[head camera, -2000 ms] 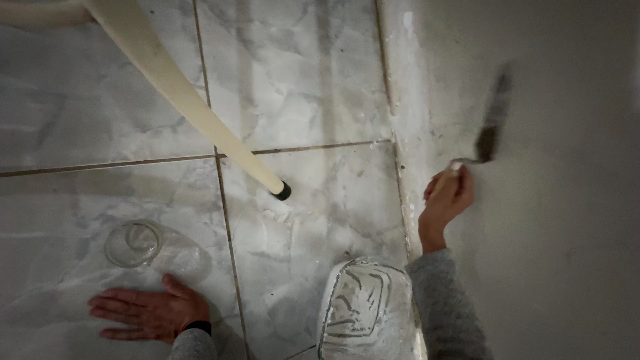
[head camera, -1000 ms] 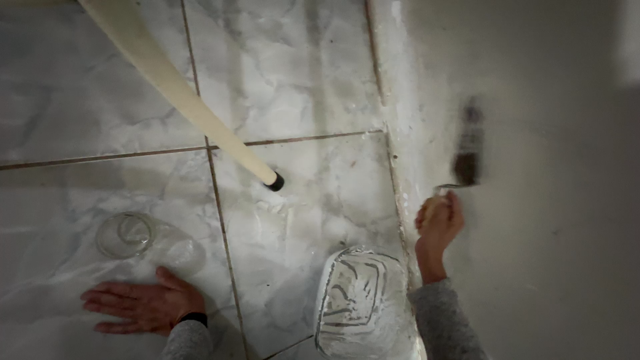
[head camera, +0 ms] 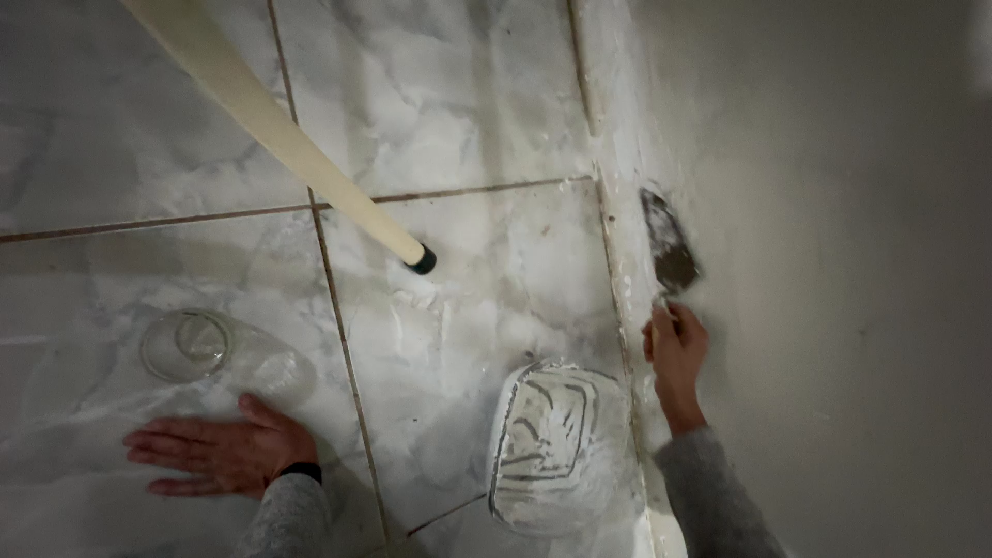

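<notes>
My right hand (head camera: 678, 353) grips the handle of a trowel (head camera: 670, 244), its dark metal blade smeared with white and lying at the lower part of the wall (head camera: 814, 271). My left hand (head camera: 225, 453) rests flat on the marbled floor tiles with its fingers spread, holding nothing. Just above it stands a clear drinking glass (head camera: 186, 345). Between the hands, nearer the right one, a clear plastic container (head camera: 550, 442) sits on the floor, smeared inside with white paste.
A cream chair leg (head camera: 310, 167) with a black foot cap slants down to the tiles in the middle. White smears mark the joint between floor and wall, and a few spots of paste dot the floor.
My right hand has brought the trowel down and left, from further out on the wall to near its base. My left hand has stayed flat on the floor.
</notes>
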